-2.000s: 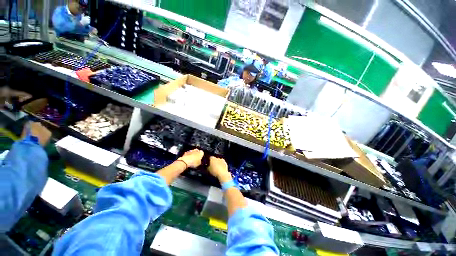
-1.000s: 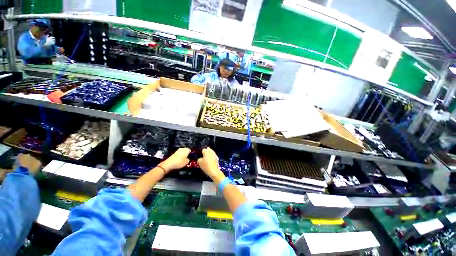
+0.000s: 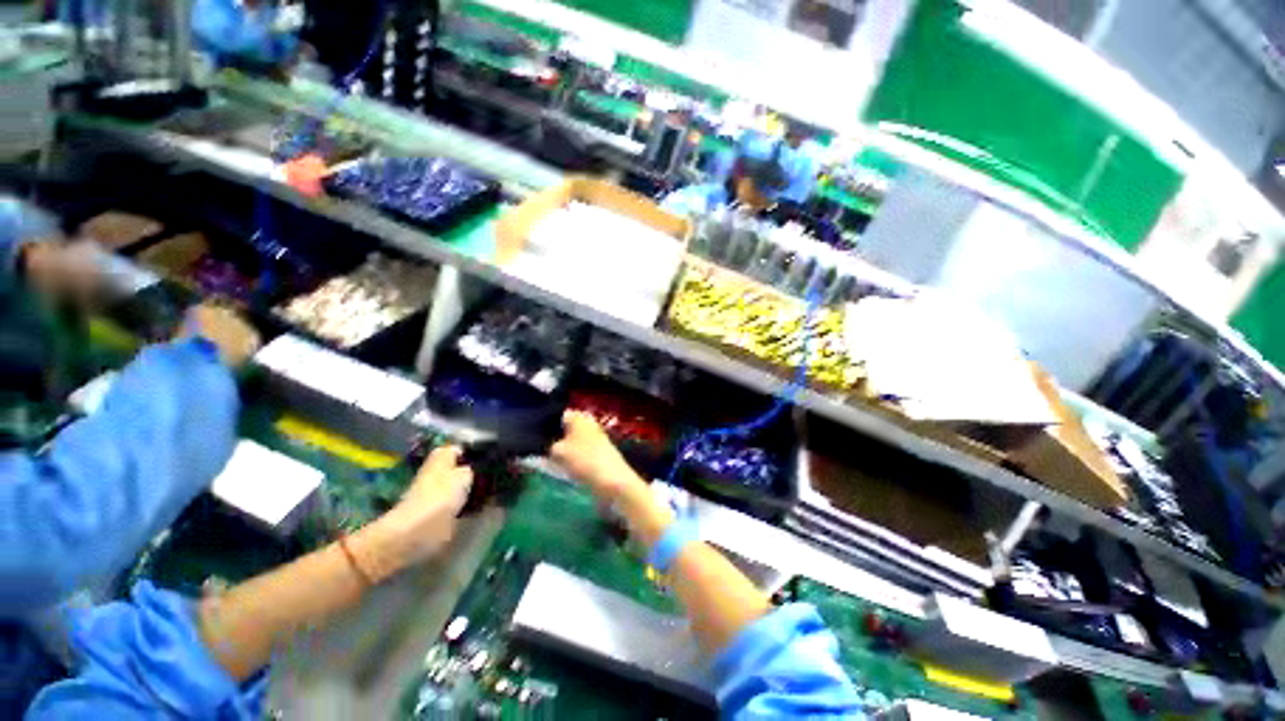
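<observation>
My left hand (image 3: 427, 504) is over the circuit boards at centre left, fingers bent around something small and dark that is too blurred to name. My right hand (image 3: 589, 458), with a light blue wrist strap, is at the front edge of the red components bin (image 3: 620, 418), fingers bent; what it holds, if anything, cannot be told. Green circuit boards (image 3: 561, 524) lie below my hands and carry a long silver-white heatsink (image 3: 613, 620) and shorter blocks with yellow strips.
Bins of blue-purple components (image 3: 733, 462) and beige components (image 3: 352, 299) stand under the shelf. The shelf holds a carton of yellow parts (image 3: 761, 324) and an open carton (image 3: 599, 254). Another person's blue sleeve (image 3: 127, 437) is at the left. Stacked trays (image 3: 902, 528) stand at right.
The view has tilted and blurred. My left hand has moved away from the bin, left and down over the boards. My hands are further apart, and the red components now show.
</observation>
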